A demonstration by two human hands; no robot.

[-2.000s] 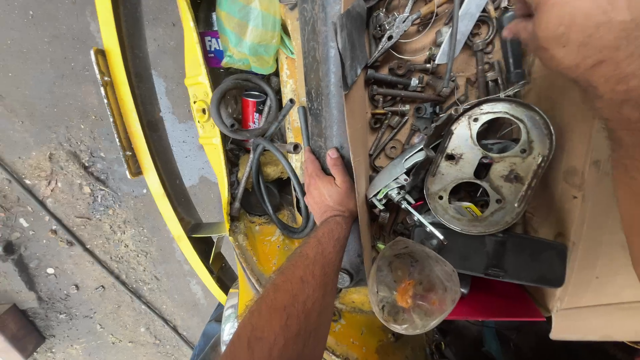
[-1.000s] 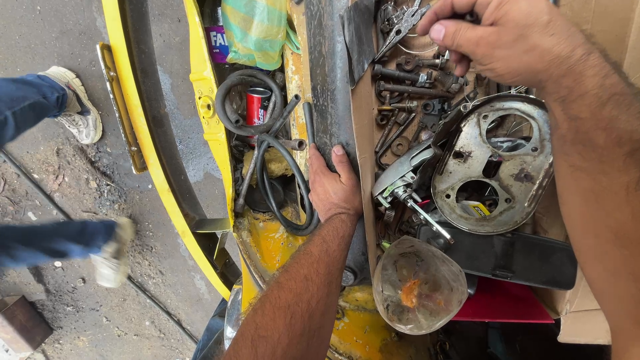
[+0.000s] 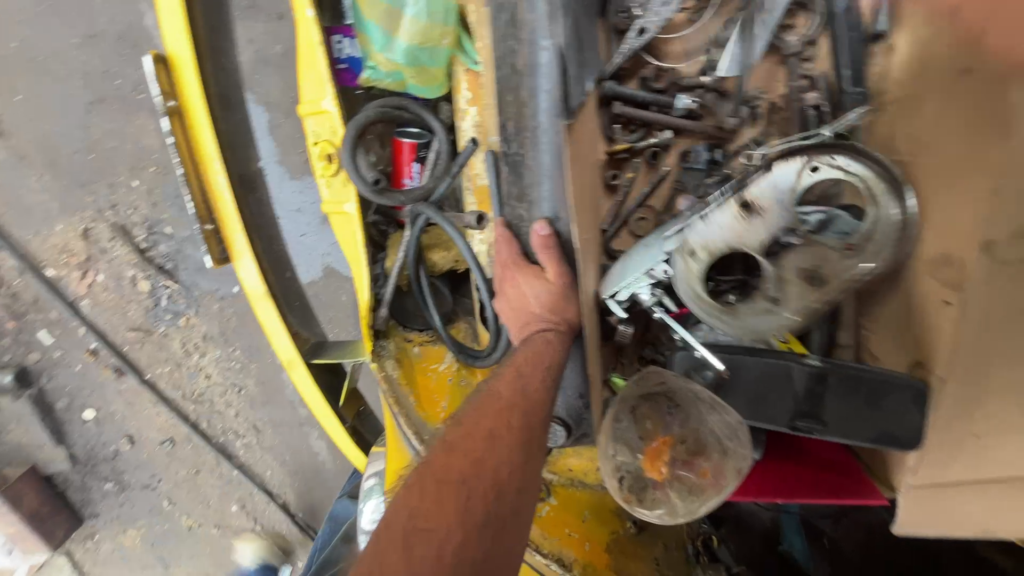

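My left hand [image 3: 536, 288] lies on a long grey metal beam [image 3: 528, 88], thumb apart from the fingers, beside a cardboard box [image 3: 588, 264]. A small blurred part of my right hand [image 3: 988, 32] shows at the top right corner; its fingers are hidden. In the box, a rounded metal plate with two large holes [image 3: 760, 216] lies tilted over loose bolts [image 3: 664, 116]. Against its lower left side is a shiny metal part with a rod [image 3: 680, 332]. Below the plate are a black rear-view mirror housing [image 3: 816, 396] and a cloudy plastic cup [image 3: 672, 456] with something orange inside.
Left of the beam, black rubber hose [image 3: 456, 296] lies coiled near a red can [image 3: 410, 160] and a green-yellow plastic bag [image 3: 408, 48]. A curved yellow metal frame [image 3: 232, 232] borders the floor. A red flat piece [image 3: 808, 472] sits under the mirror housing.
The holed plate has turned and tilted. My right hand has moved away to the upper right, mostly out of view. The walking person's legs at the left, seen one second ago, have gone from there.
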